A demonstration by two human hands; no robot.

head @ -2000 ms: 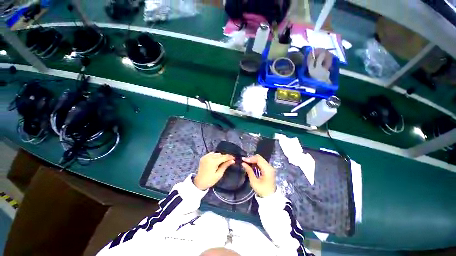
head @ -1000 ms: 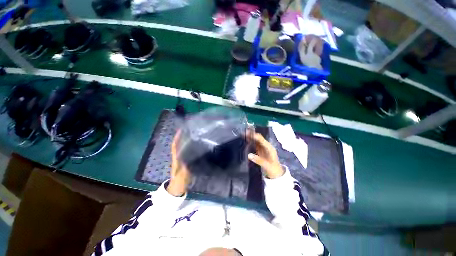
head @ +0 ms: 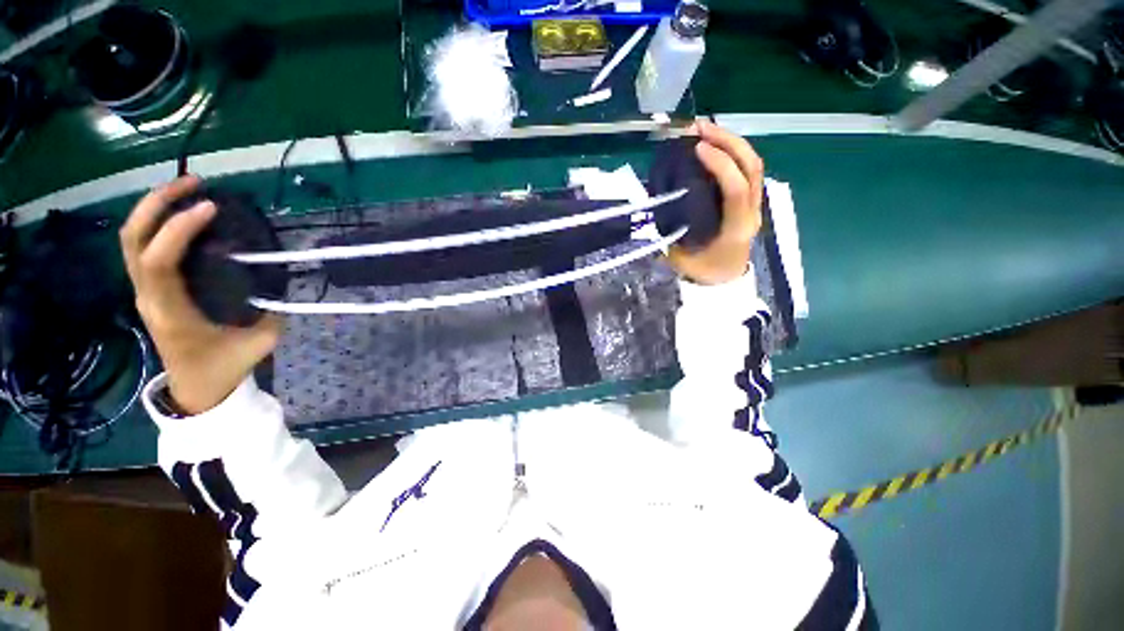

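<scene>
A black headset is held up above the work mat (head: 431,358), close to the camera. My left hand (head: 185,296) grips the black ear cup (head: 234,261) at the left. My right hand (head: 725,203) grips the other ear cup (head: 680,185) at the right. The two silver-grey hoops of the headband frame (head: 481,300) stretch between the cups, with the wide black inner headband strap (head: 431,256) beside them. A piece of white cloth or tissue (head: 606,184) shows behind the headset on the mat.
Beyond the mat are a white fluffy wad (head: 471,84), a yellow box-like item (head: 570,44), a white bottle (head: 672,59) and a blue tray (head: 493,10). Dark headsets (head: 62,358) lie heaped at left. Another headset (head: 130,56) sits on the conveyor. A cardboard box (head: 123,561) is below left.
The headset has risen from the mat towards the camera. My hands have moved far apart, one on each ear cup, and the headband is spread wide. The view has shifted downward.
</scene>
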